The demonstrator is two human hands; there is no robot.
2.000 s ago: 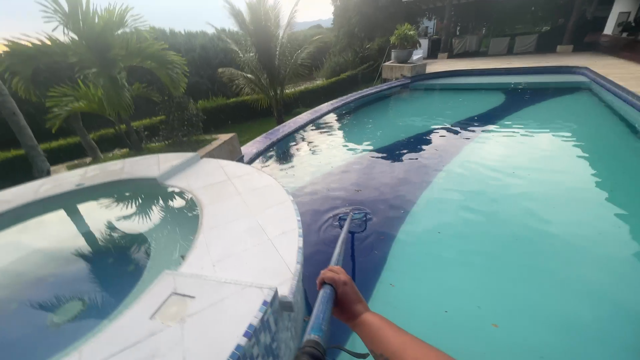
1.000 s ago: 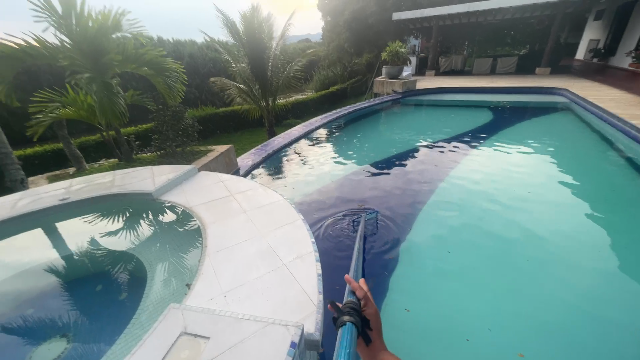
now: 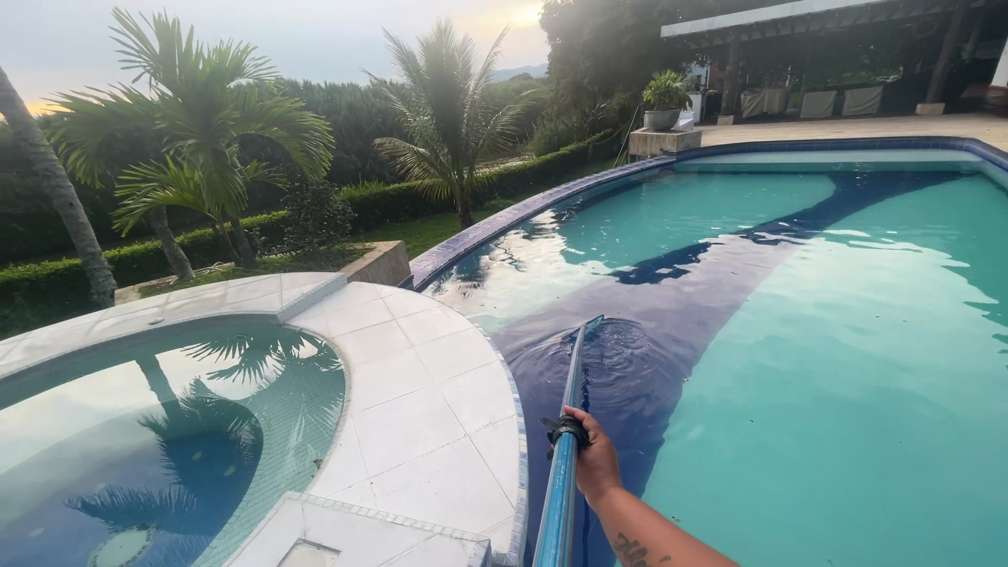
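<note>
My right hand (image 3: 592,453) is closed around a long blue telescopic pole (image 3: 557,500), right by its black locking clamp (image 3: 568,431). The pole runs from the bottom edge out over the swimming pool (image 3: 795,425). At its far end a blue tool head (image 3: 592,323), perhaps a skimmer net, meets the water over the dark blue tiled band, with ripples around it. How much of the head is under water cannot be told. My left hand does not show.
A raised round spa pool (image 3: 236,417) with a white tiled rim (image 3: 429,394) lies at left. The pool's curved edge (image 3: 504,224) runs to a potted plant (image 3: 664,102) on a block. Palms and a hedge stand behind; a covered terrace (image 3: 827,71) is at back right.
The tool head has stayed at the water over the dark band, and its angle has changed. The right hand has stayed on the pole. The view has shifted somewhat.
</note>
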